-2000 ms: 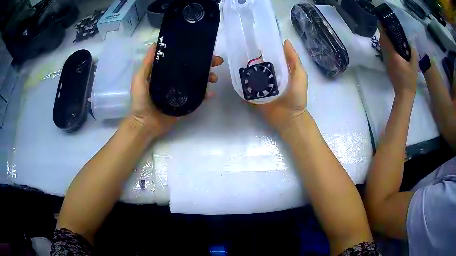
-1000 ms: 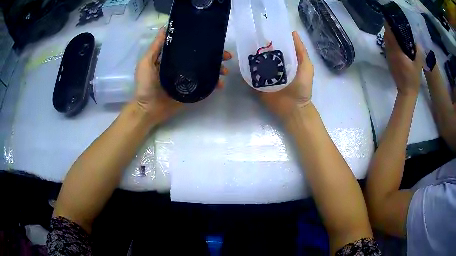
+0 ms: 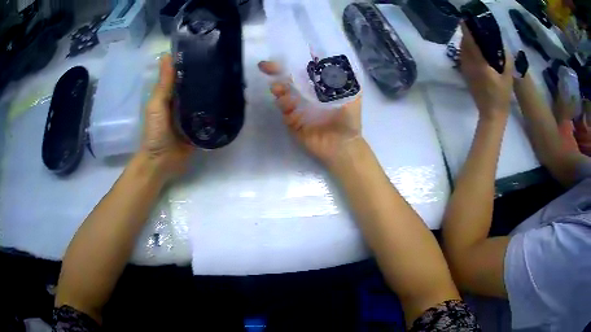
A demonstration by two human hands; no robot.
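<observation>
My left hand holds a glossy black oblong cover upright from its left side and below. The inner side of the cover seems to face me, with round parts at both ends. My right hand holds a milky translucent housing from below, palm up, fingers curled to the left. A black square fan sits in the near end of the housing, with a short red lead at its top. The housing's outline is blurred, and its far end is cut off by the top edge.
Another black oblong cover lies at left, beside a translucent housing. A carton and small black parts are behind. A bagged black unit lies right of the fan. A neighbour's hand holds a black unit.
The black cover has moved left, away from the housing, and now shows a different face. The housing has tilted, and my right fingers now show on its left side. The whole view has shifted.
</observation>
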